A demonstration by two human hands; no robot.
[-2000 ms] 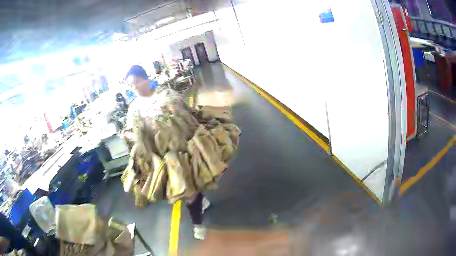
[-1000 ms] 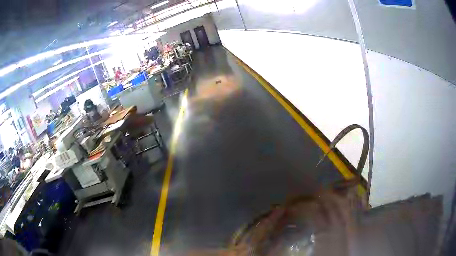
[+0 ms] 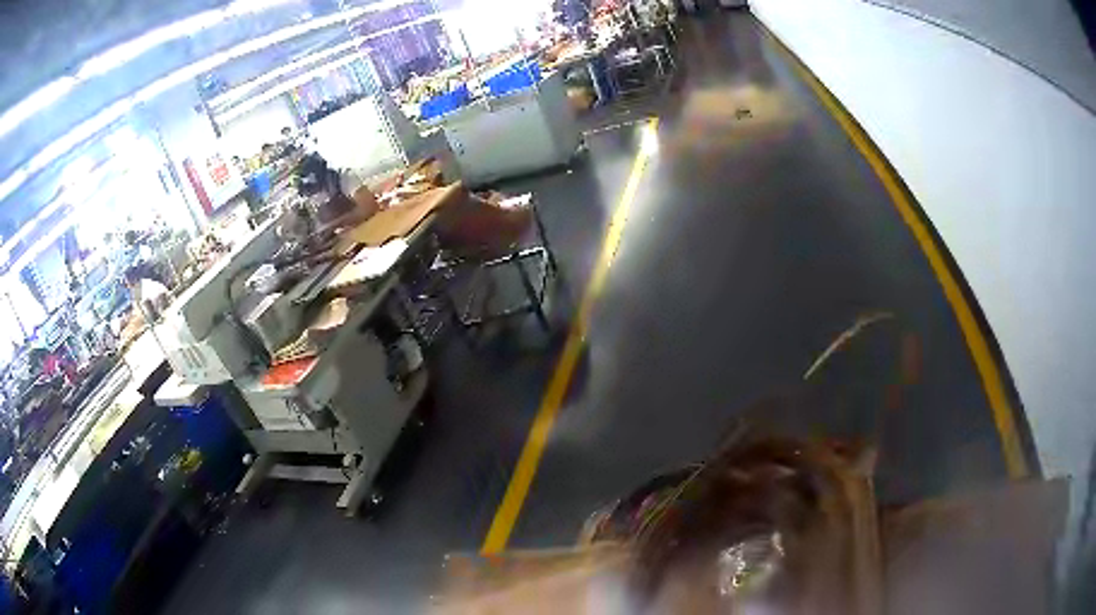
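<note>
A bundle of brown bag panels (image 3: 962, 547) lies low in front of me and is cut off by the bottom edge. It is blurred. Curved brown straps (image 3: 673, 499) bunch near its middle, and a shiny crinkled clear patch (image 3: 751, 562) sits among them. A thin pale strap (image 3: 847, 342) sticks up above the bundle. A flat tan panel edge (image 3: 529, 583) shows at its left. Neither of my hands can be seen; whatever holds the bundle is hidden or outside the picture.
A dark floor aisle (image 3: 733, 276) runs ahead with a yellow line (image 3: 559, 396) at left and a white wall (image 3: 962, 144) at right. A white machine on a wheeled stand (image 3: 349, 408), a metal rack with brown pieces (image 3: 499, 258), a grey cabinet (image 3: 505, 132) and people stand left.
The view has swung left, so the machine and rack sit nearer and more central. The person carrying brown bags two seconds ago is out of view. The upright strap loop now looks thinner and lower.
</note>
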